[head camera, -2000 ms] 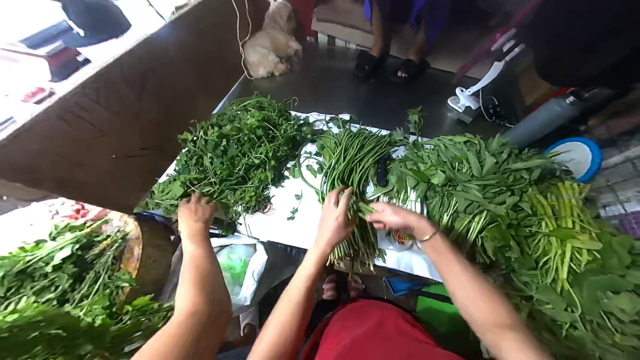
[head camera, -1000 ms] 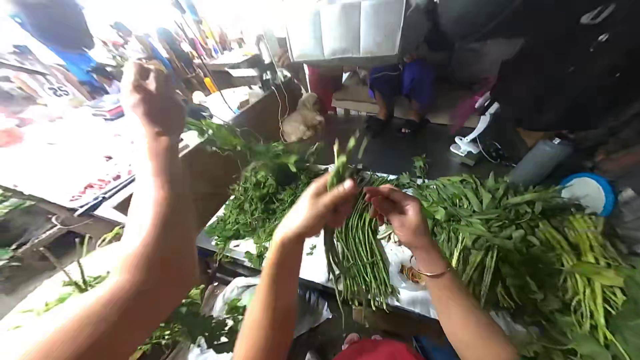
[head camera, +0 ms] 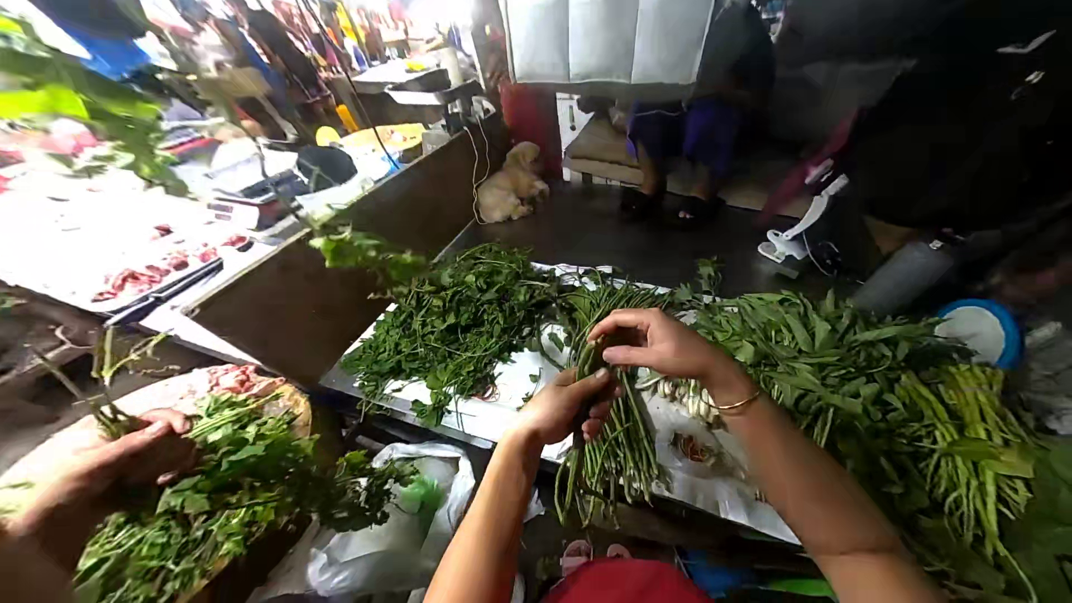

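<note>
My left hand is closed around a small bunch of long green beans, just over the larger pile of long beans. My right hand, with a bangle at the wrist, has its curled fingers at the upper part of that bunch; whether it grips the beans is hard to tell. Leafy greens with thin stems lie left of the beans on a white sheet. Broad-leaved greens lie on the right. Rubber bands and some pale bulbs or stem ends are beside the beans.
At the left, another person's hand holds leafy stems above a heap of greens. A white plastic bag hangs at the table's front. A dog sits near a wooden partition. A blue-rimmed lid is at right.
The small bunch, raised upright a second ago, now hangs lower over the bean pile in my left hand. The other person's hand, raised at upper left then, is now down at the left.
</note>
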